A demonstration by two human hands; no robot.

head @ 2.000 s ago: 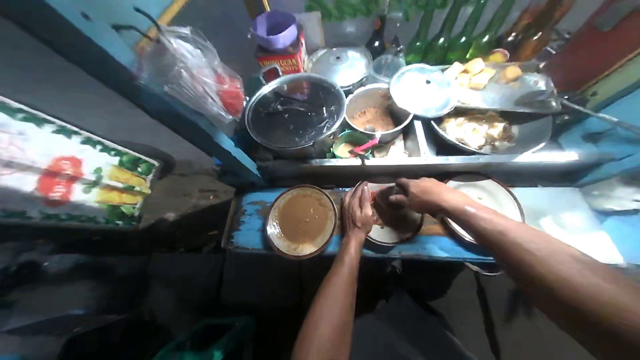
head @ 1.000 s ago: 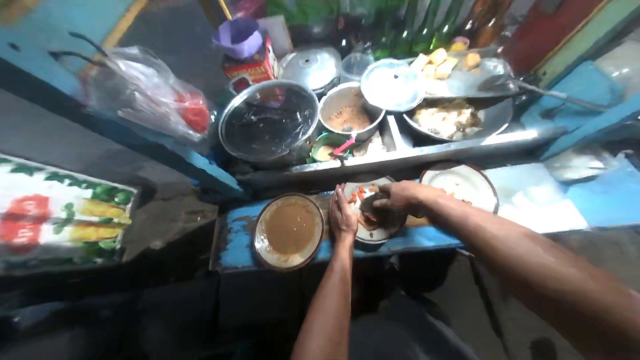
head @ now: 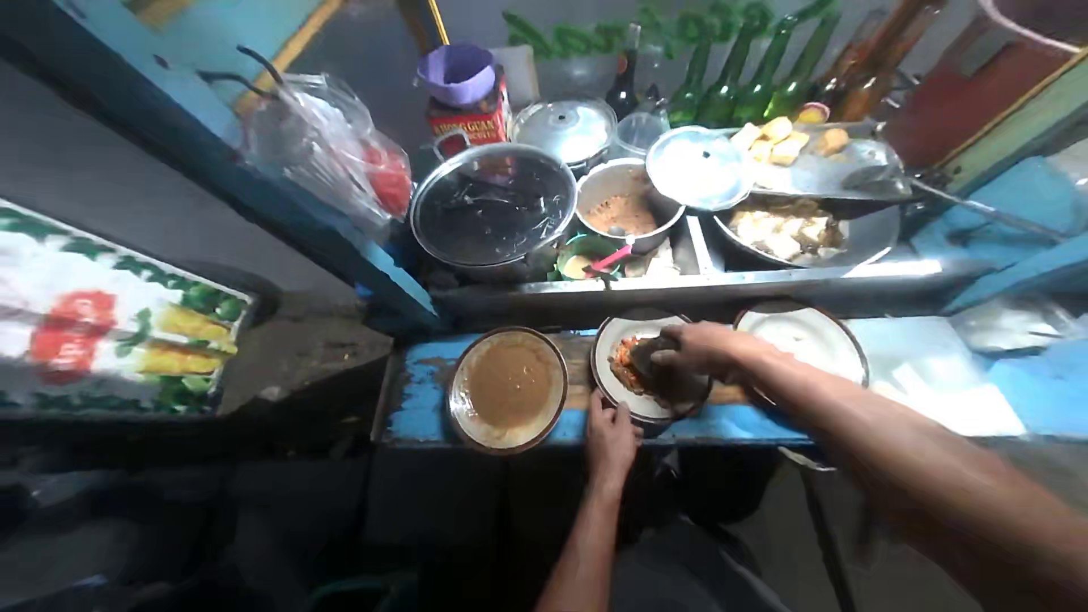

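Observation:
A dark-rimmed plate (head: 611,340) stands on the blue wooden ledge, with orange-red chopped food (head: 627,361) in it. My right hand (head: 680,350) reaches over this plate from the right and grips a dark, rounded tool (head: 650,353), perhaps a stone pestle; its lower part is in shadow. The near-left edge of the plate is touched by the fingers of my left hand (head: 613,432). To the left stands a plate of brown sauce (head: 510,384). Partly behind my right forearm is a pale dark-rimmed plate (head: 803,340).
Behind the ledge, a metal rim (head: 765,279) fronts a lidded pot (head: 495,204), an open pot (head: 626,208) and a pan of food (head: 790,234). Green bottles (head: 739,89) stand farther back. White paper sheets (head: 943,382) lie right; a plastic bag (head: 340,153) hangs left.
My left hand has moved from the plate's left side down to its near edge. My right hand stays over the plate with the dark tool.

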